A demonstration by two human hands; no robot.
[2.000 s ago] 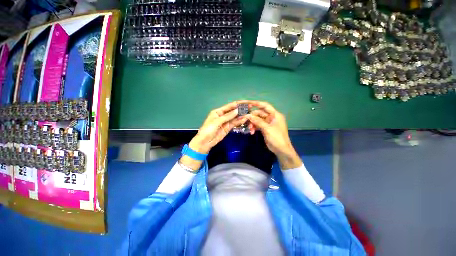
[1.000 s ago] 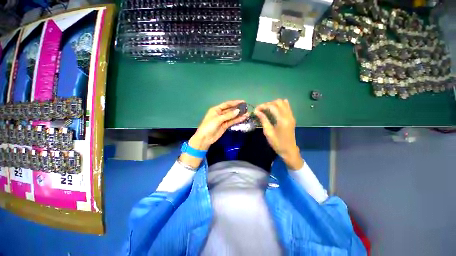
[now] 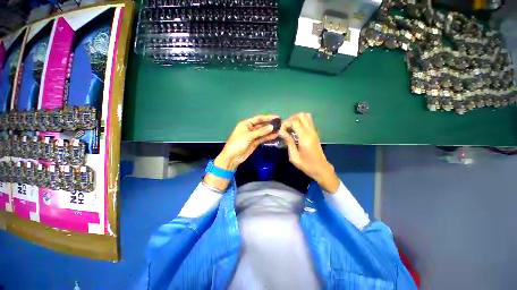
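Observation:
My left hand (image 3: 246, 140), with a blue wristband (image 3: 220, 170), holds a small dark round part (image 3: 275, 124) between thumb and fingers at the front edge of the green bench mat. My right hand (image 3: 304, 145) is close beside it on the right, fingertips pinched near the part. Whether the right fingertips hold something is hidden by the fingers and too small to tell. A bright silvery-white patch (image 3: 274, 143) shows below the fingertips at the bench edge.
A printed cardboard sheet (image 3: 73, 213) with rows of modules lies left. A clear tray of dark parts (image 3: 207, 35) and a silver-white box (image 3: 309, 56) stand behind. A heap of modules (image 3: 462, 71) lies right. One small dark part (image 3: 361, 107) lies on the green mat (image 3: 227, 96).
My right hand, turned and holding a dark elongated thing a second ago, is now pinched closer to the left fingertips. That thing no longer shows. My left hand has hardly moved.

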